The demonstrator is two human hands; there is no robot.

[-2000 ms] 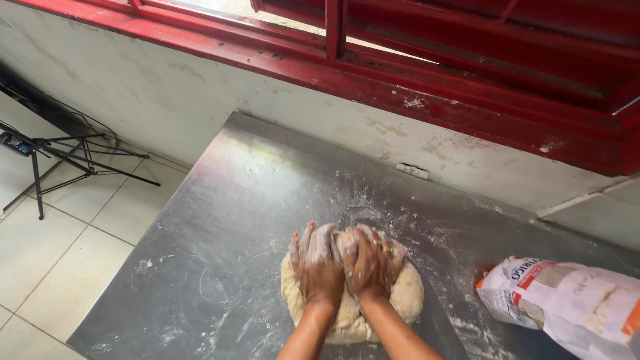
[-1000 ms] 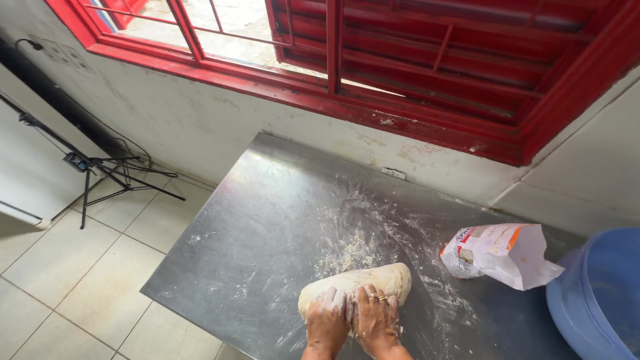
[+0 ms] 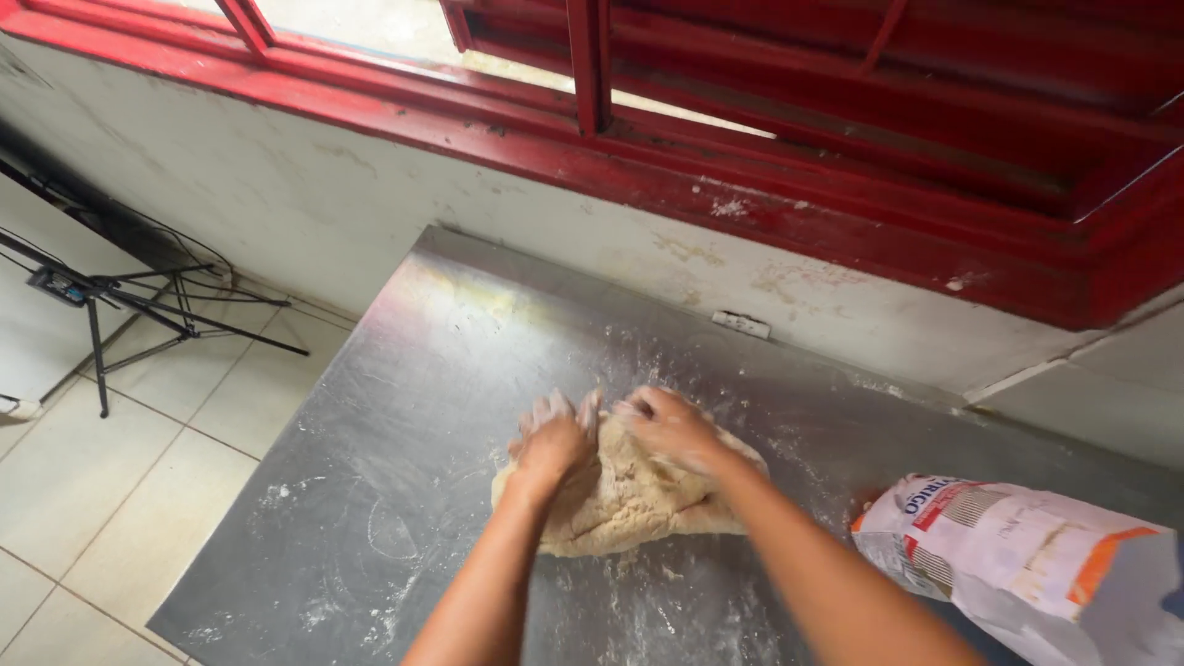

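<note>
A pale, rough mass of dough (image 3: 638,504) lies on the floured stainless steel table (image 3: 370,481). On its upper left part rests my left hand (image 3: 555,432), floury fingers spread and pointing away from me. My right hand (image 3: 668,425) is over the dough's upper right part, its fingers curled in and blurred; whether they grip dough cannot be told. The two hands are a short way apart, with dough showing between them.
To the right lies an open paper flour bag (image 3: 1008,546). Behind the table are a white wall (image 3: 555,231) and a red metal window frame (image 3: 647,176). A black folding stand (image 3: 185,305) is on the tiled floor at left.
The dough was a rounded roll under both hands one second ago and is now flatter and wider. My hands have moved apart, toward its far edge. The view has shifted, and the blue tub has left it.
</note>
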